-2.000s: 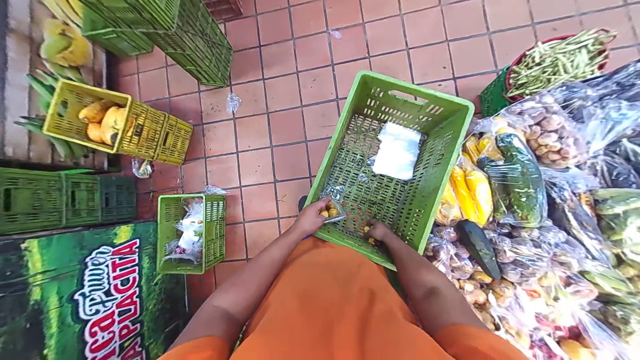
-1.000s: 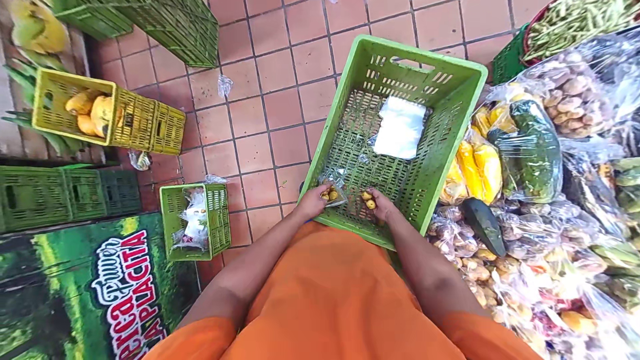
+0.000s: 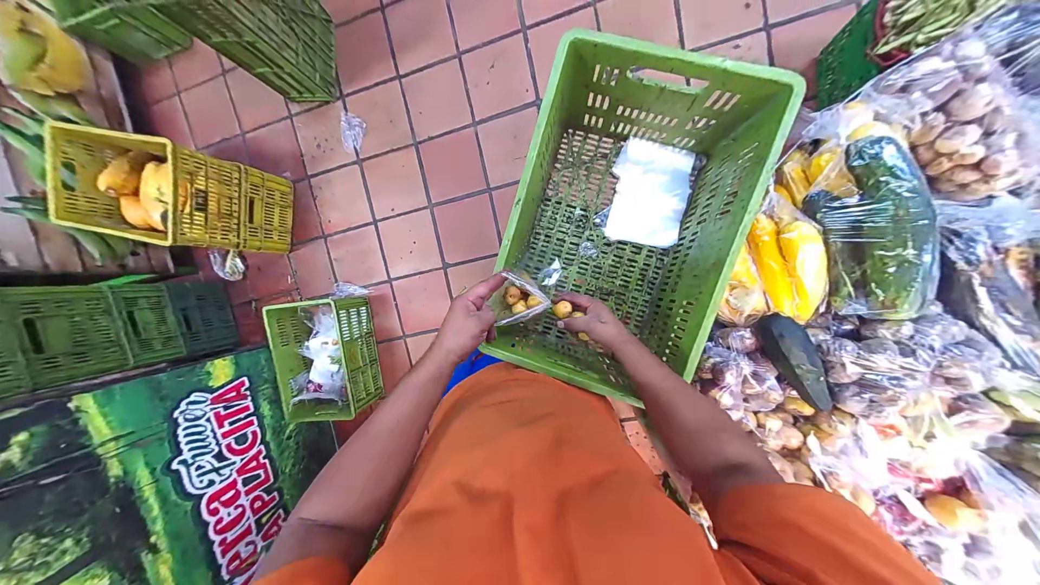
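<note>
Over the near left corner of a large green plastic crate [image 3: 532, 171], my left hand [image 3: 473, 321] grips the edge of a clear plastic bag [image 3: 526, 315]. Several small round yellow potatoes [image 3: 514, 296] lie inside the bag, whose mouth faces right. My right hand [image 3: 600, 323] is just right of that mouth and holds a few more of the small potatoes [image 3: 562, 309] at its fingertips. A stack of thin clear plastic bags [image 3: 650, 193] lies flat on the crate's floor, beyond both hands.
Bagged produce is piled at the right, with a large green squash [image 3: 886, 227] and a dark green vegetable [image 3: 794, 361]. At the left stand a yellow crate [image 3: 231, 203] holding orange produce and a small green crate [image 3: 366, 345] holding plastic. Plastic scraps lie on the tiled floor [image 3: 463, 158].
My right hand has come up from low in the crate, with small potatoes now showing in its fingers, and is closer to the bag. My left hand still holds the bag.
</note>
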